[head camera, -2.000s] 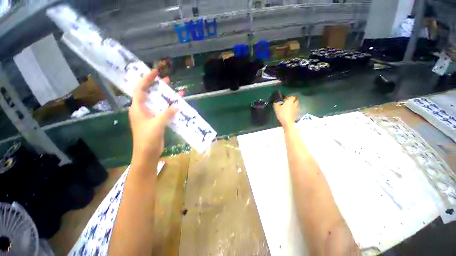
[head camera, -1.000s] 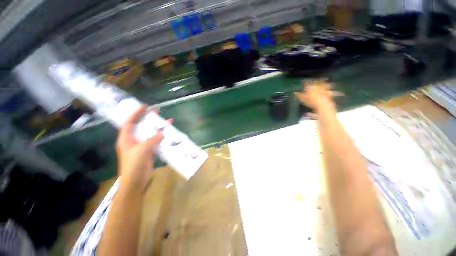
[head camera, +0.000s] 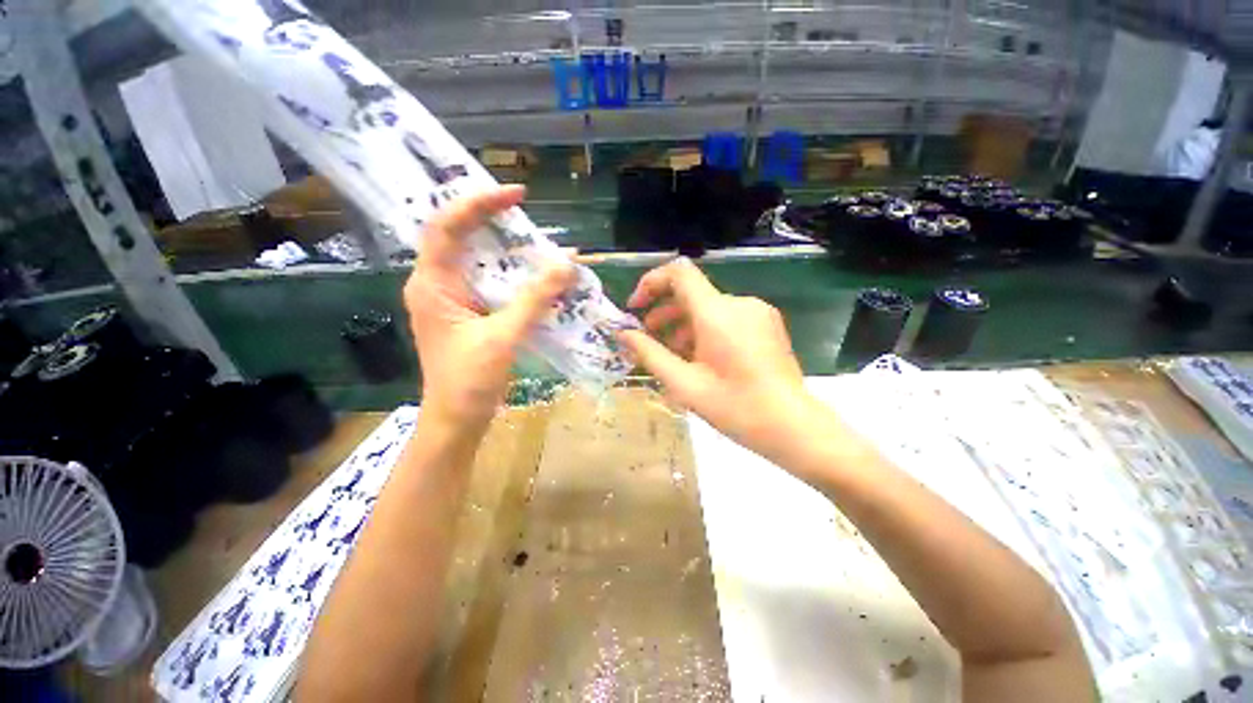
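Note:
My left hand (head camera: 474, 316) holds a long white label strip (head camera: 399, 144) with rows of dark lobed shapes, slanting from the upper left down to the centre. My right hand (head camera: 715, 350) is at the strip's lower end, thumb and fingertips pinched close together at its edge. Whether a label is between those fingertips cannot be made out. Two black cylindrical housings (head camera: 877, 323) stand side by side on the green conveyor belt (head camera: 797, 295), right of my hands. Another dark housing (head camera: 371, 346) stands on the belt at the left.
A label sheet stack (head camera: 282, 577) lies left on the brown bench (head camera: 605, 549). A large white sheet (head camera: 825, 563) covers the right side. Black housings (head camera: 124, 412) and a white fan (head camera: 55, 543) are at far left. More housings (head camera: 948, 213) stand beyond the belt.
My right hand has come back from over the belt to the strip's lower end. My left hand still holds the strip, now nearer the centre. Two housings now show side by side on the belt.

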